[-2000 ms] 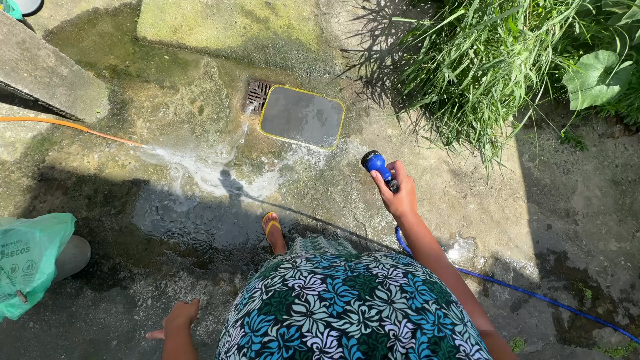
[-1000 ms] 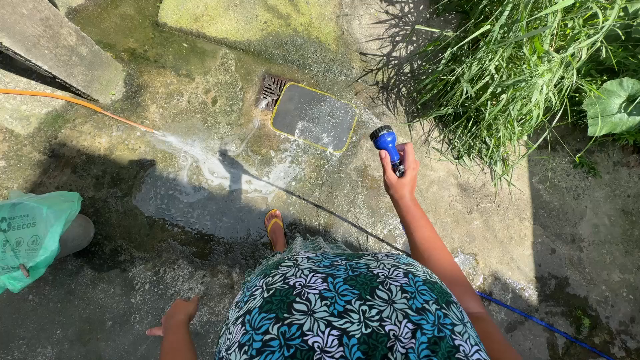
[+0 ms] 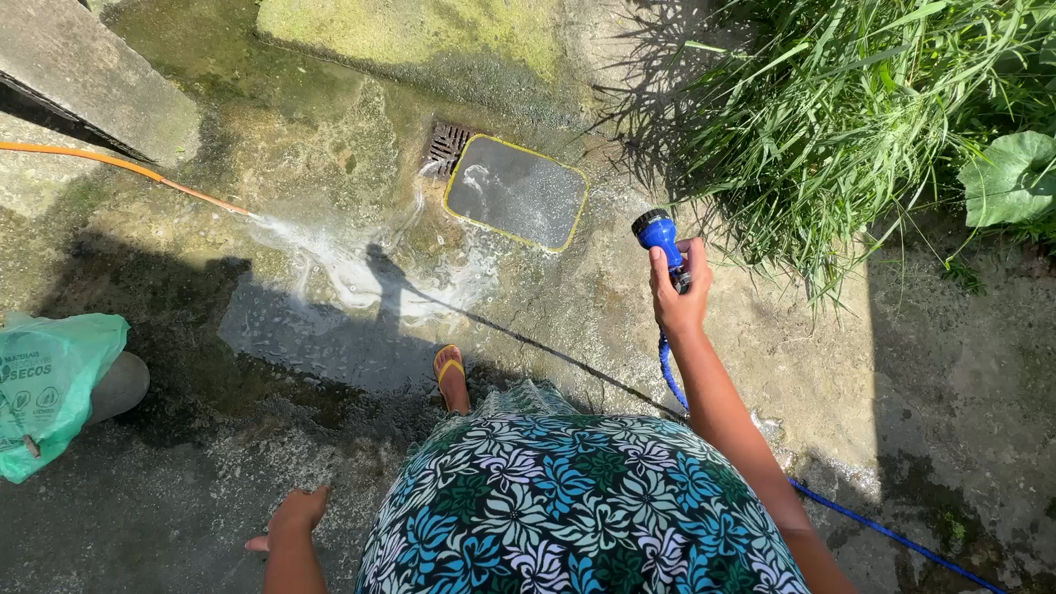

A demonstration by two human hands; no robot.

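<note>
My right hand (image 3: 683, 285) grips a blue hose spray nozzle (image 3: 657, 239) with a black head, tilted up and left. From it a blue hose (image 3: 879, 528) trails behind my forearm to the lower right. Fine spray shows near a dark rectangular mat with yellow edging (image 3: 518, 194), which lies on the wet concrete beside a rusty drain grate (image 3: 448, 148). My left hand (image 3: 297, 511) hangs low over the shaded ground, holding nothing visible, its fingers partly hidden. At the left, an orange hose (image 3: 124, 162) pours water onto the concrete, with foam around it.
A green plastic bag (image 3: 62, 371) hangs by a grey cylindrical object (image 3: 122, 386) at the left. A concrete block (image 3: 107, 78) stands upper left, and a mossy slab (image 3: 412, 29) lies at the top. Tall grass (image 3: 833, 124) fills the upper right. My sandalled foot (image 3: 451, 375) is below the foam.
Whitish water or foam has appeared on the mat, which looked plainer two seconds ago. My right hand has kept hold of the nozzle, now pointing more upward. My left hand stays low.
</note>
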